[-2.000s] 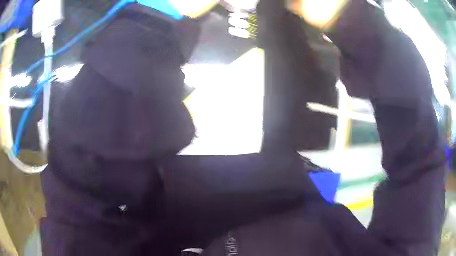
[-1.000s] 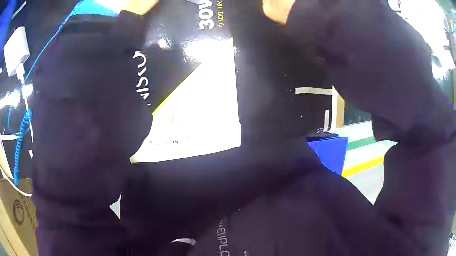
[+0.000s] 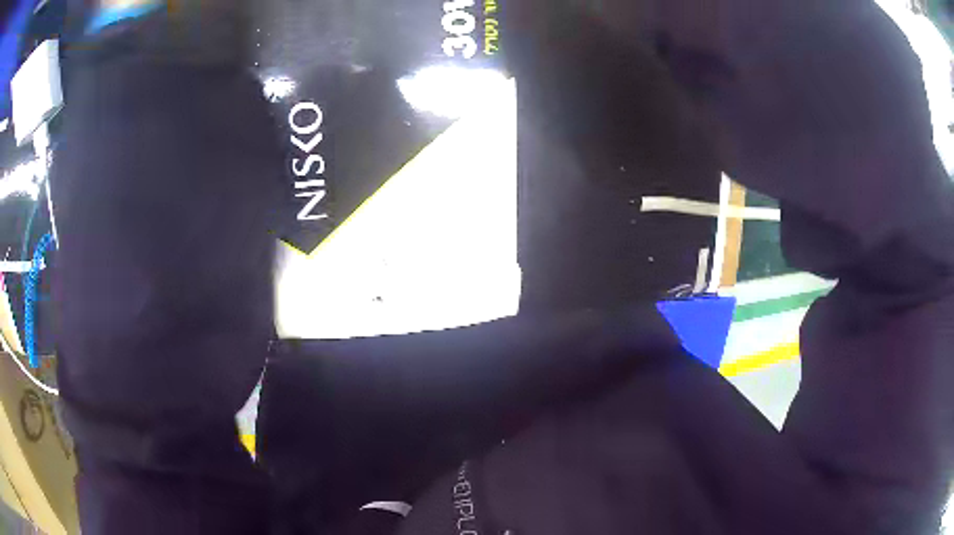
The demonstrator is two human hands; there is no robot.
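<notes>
The glossy black printed board lies in front of me, with "NISKO" lettering, part of a "30W" mark, a yellow line and a white area. My dark left sleeve covers its left side and my dark right sleeve reaches over the upper right. Both hands are out of the picture beyond the top edge. What they hold, if anything, cannot be seen.
A white plug block with a white cable and a coiled blue cord are at the far left. A cardboard box is at lower left. A blue object is near my lap at right. Cream tape strips lie at right.
Both hands, partly seen at the top edge earlier, have moved out of the picture. The left sleeve has uncovered the "NISKO" lettering. The view has shifted slightly.
</notes>
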